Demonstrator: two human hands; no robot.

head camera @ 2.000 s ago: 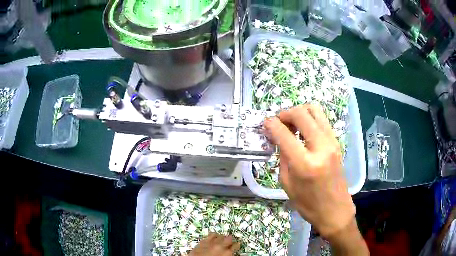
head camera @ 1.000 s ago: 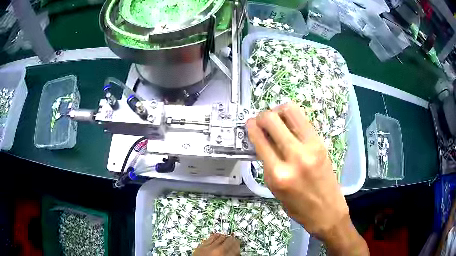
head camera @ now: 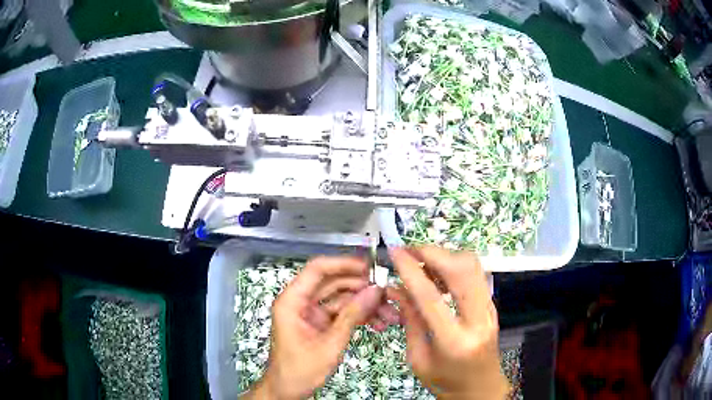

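Observation:
My left hand (head camera: 316, 320) and my right hand (head camera: 445, 316) meet above the lower parts bin (head camera: 220, 312). Between their fingertips is a small white workpiece (head camera: 380, 275) with a thin green tail pointing up. The fingers of both hands touch around it. The lower bin is full of white-and-green workpieces, partly hidden by my hands. The silver insertion press (head camera: 297, 152) lies just beyond, with its fixture (head camera: 406, 160) at the right end and no hand at it.
The upper parts bin (head camera: 566, 195) stands right of the press, heaped full. The vibratory bowl (head camera: 258, 31) is behind. Small clear boxes stand left (head camera: 58, 168) and right (head camera: 624, 226). A green crate (head camera: 160, 344) of greyish parts is lower left.
My right hand has come down from the fixture to my left hand. My left hand has risen from the lower bin's workpieces. The whole view has shifted, with the machine higher in the picture.

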